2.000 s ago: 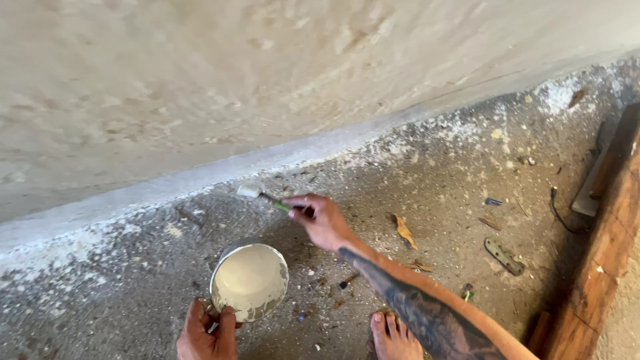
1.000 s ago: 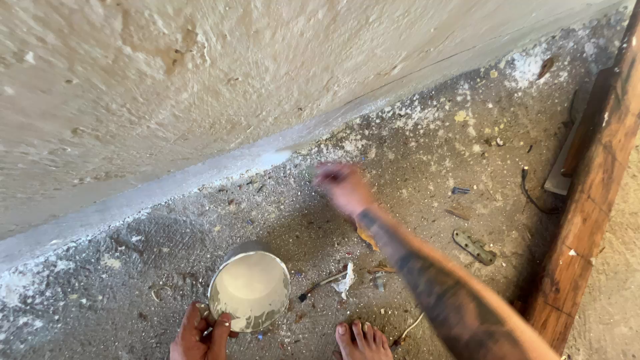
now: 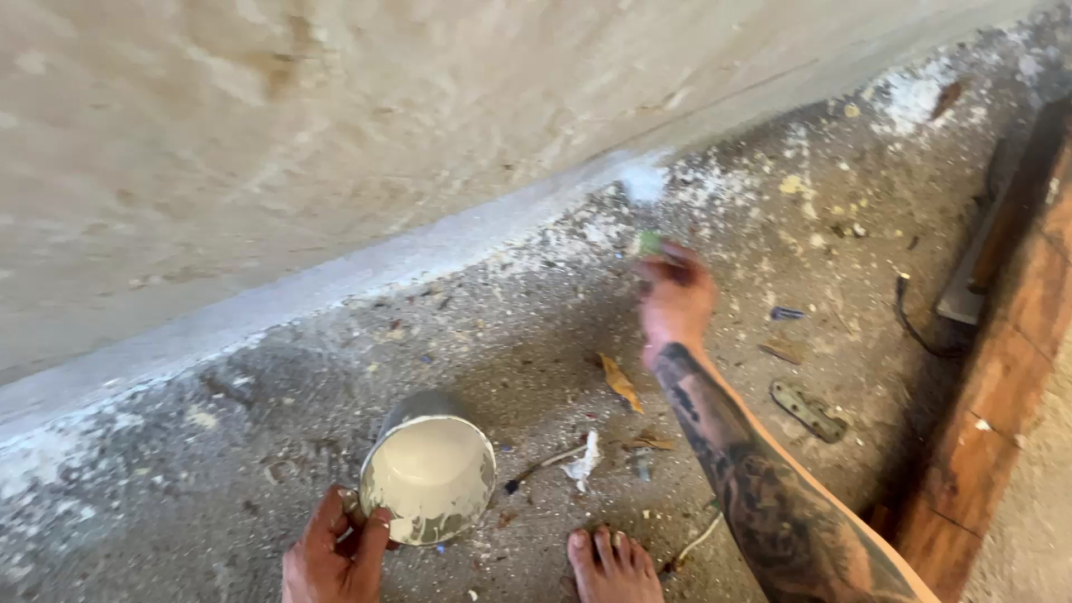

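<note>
A round pot of cream-coloured paint [image 3: 429, 469] is tilted toward me, and my left hand [image 3: 335, 544] grips its near left rim between thumb and fingers. Up and to the right, my right hand [image 3: 678, 293] is closed round a paintbrush with a greenish part [image 3: 649, 243]; the bristles are blurred, close to the foot of the wall. A pale painted strip [image 3: 318, 285] runs along the base of the rough plaster wall [image 3: 377, 126], with a bright white patch near the brush.
A wooden beam [image 3: 988, 444] lies along the right side. On the speckled concrete floor [image 3: 536, 352] are a dry leaf [image 3: 620, 383], a metal plate with holes [image 3: 808, 411], a white scrap [image 3: 584, 462] and a cable piece [image 3: 909, 322]. My bare foot [image 3: 611, 565] is at the bottom.
The brush in my right hand has moved right along the wall's foot from where it was two seconds ago. The painted strip now reaches further right. My left hand still holds the pot.
</note>
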